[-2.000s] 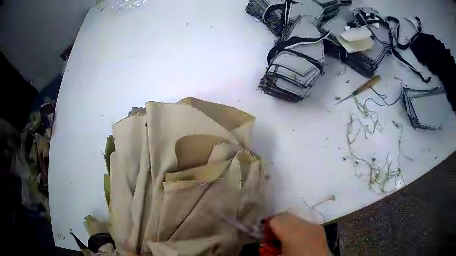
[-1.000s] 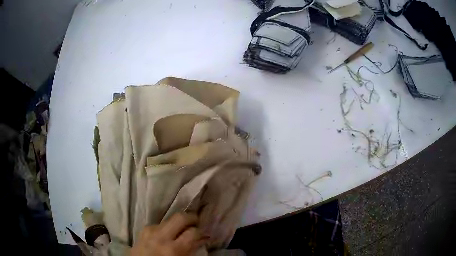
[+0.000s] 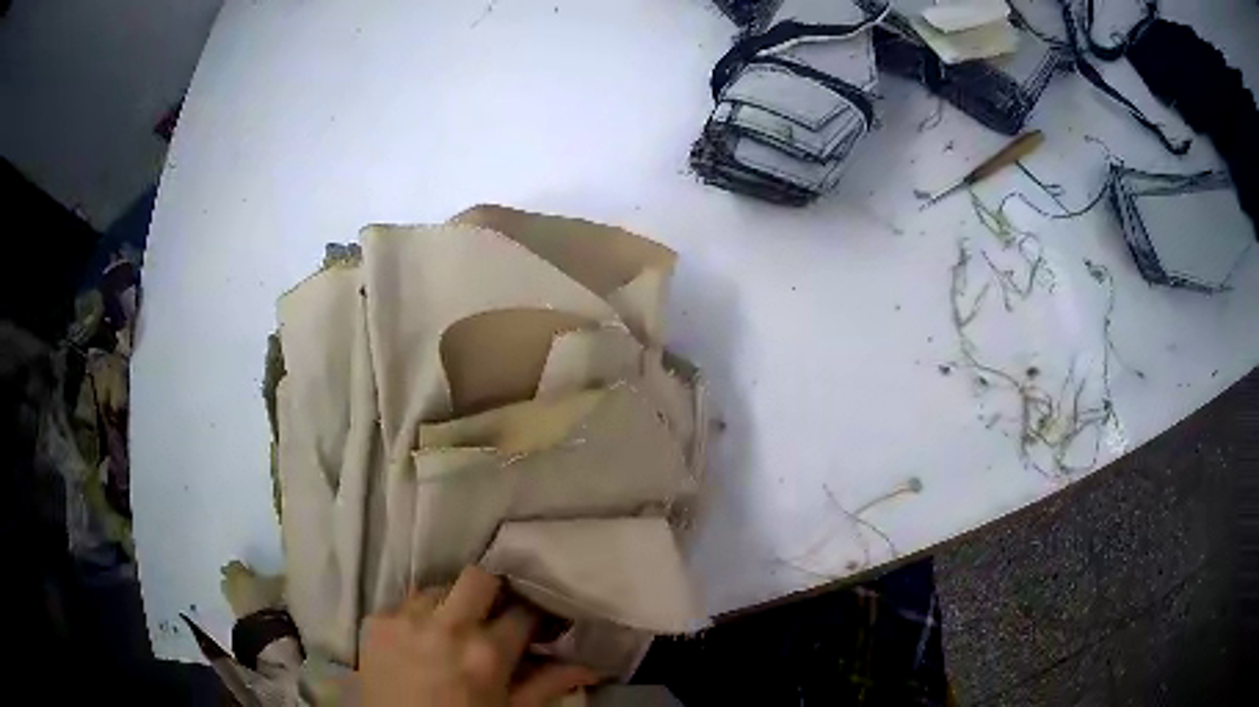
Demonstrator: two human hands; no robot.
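A heap of beige cloth pieces (image 3: 325, 456) lies on the white table, with one curved darker tan piece (image 3: 497, 362) folded in its middle. My left hand (image 3: 449, 649) is at the heap's lower edge, cut off by the bottom of the picture. Its fingers are bent and pinch the cloth beside a turned-up beige flap (image 3: 608, 566); the fingertips are partly hidden in the folds. My right hand cannot be made out, and no scissors show. Greenish cloth edges (image 3: 274, 414) stick out under the heap's left side.
Tied grey bundles (image 3: 794, 124) with dark strips lie at the back right. A pointed tool with a yellow-brown handle (image 3: 1005, 158), thread scraps (image 3: 1042, 414) and a loose grey stack (image 3: 1181, 228) lie at the right. The table edge (image 3: 967, 532) curves along the lower right.
My right hand with the red-handled scissors has left the picture. My left hand has come in over the lower heap, and a beige flap there is now turned up.
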